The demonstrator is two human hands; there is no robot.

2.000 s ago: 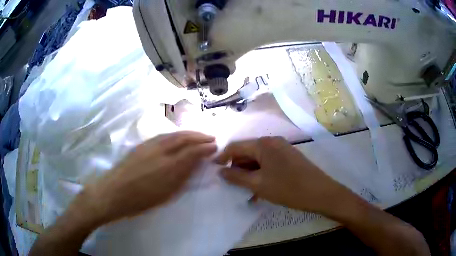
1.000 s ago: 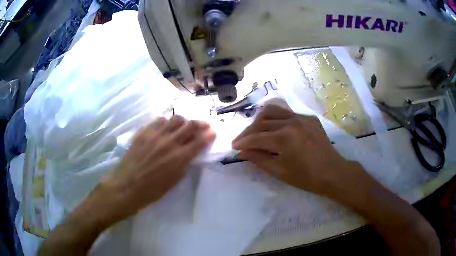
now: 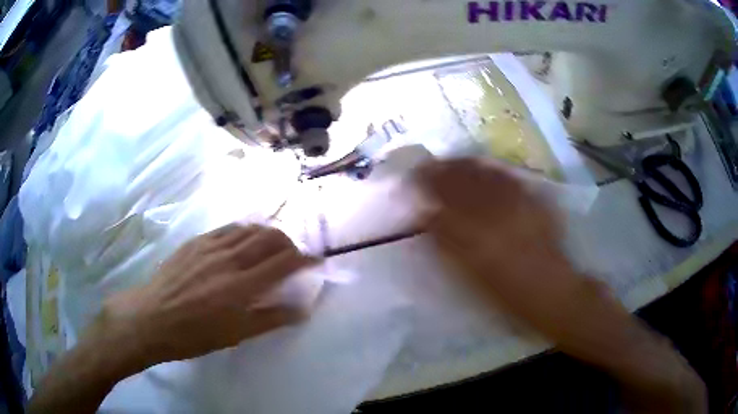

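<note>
White fabric [image 3: 105, 170] lies bunched left of the needle and runs under my left hand toward the front table edge. My left hand [image 3: 218, 283] is on the fabric, with a fold of it at the fingertips. My right hand [image 3: 477, 202] is blurred, over the machine bed right of the needle; whether it holds anything cannot be told. The metal binder guide [image 3: 340, 164] sits just right of the needle area, which is washed out by lamp light. White tape [image 3: 546, 121] runs across the bed on the right.
The HIKARI sewing machine arm [image 3: 421, 40] spans the top. Black-handled shears [image 3: 670, 198] lie at the right. A yellowed patch [image 3: 506, 121] is on the bed. Dark blue cloth [image 3: 73, 89] is piled at the upper left.
My hands have moved apart: the left toward the front left, the right away from the fabric at the needle. The dark seam line between them shows more. The view has shifted.
</note>
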